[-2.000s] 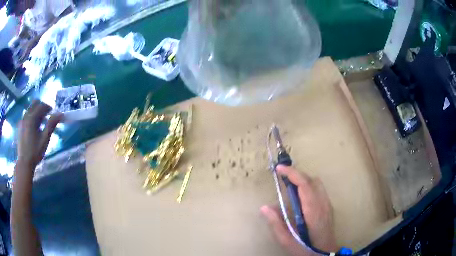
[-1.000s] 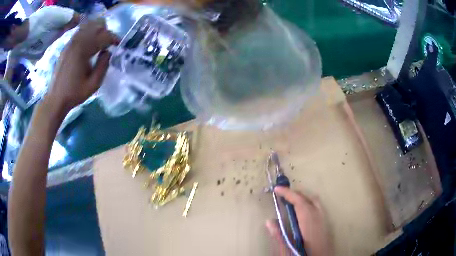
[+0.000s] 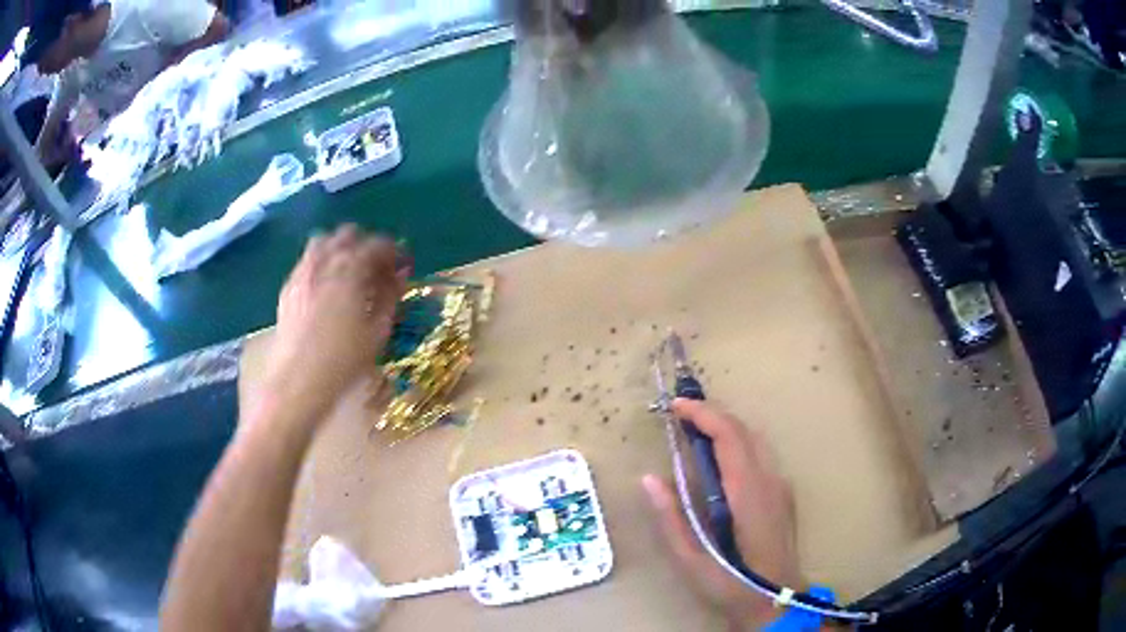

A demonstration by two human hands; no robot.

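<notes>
My right hand (image 3: 735, 506) holds the soldering iron (image 3: 706, 475) by its black handle, metal tip pointing up and away over the cardboard. My left hand (image 3: 340, 309) is at the left end of the strip-and-wire bundle (image 3: 430, 370); its fingertips are blurred and I cannot tell whether they pinch anything. A white socket housing (image 3: 598, 562) lies open side up near the front of the cardboard, with a green circuit board (image 3: 562, 523) inside. Its white cord runs left to a clear plastic bag (image 3: 336, 583). A single brass strip (image 3: 466, 438) lies beside the bundle.
The clear fume hood (image 3: 624, 136) hangs above the back of the cardboard (image 3: 852, 432). Another white housing (image 3: 359, 151) lies on the green conveyor (image 3: 445, 124). The black iron stand (image 3: 948, 290) is in the right tray. A person (image 3: 136, 49) is at the far left.
My left hand has moved from the conveyor side to the bundle. A white housing with bagged cord now lies on the cardboard in front of me. My right hand still holds the iron.
</notes>
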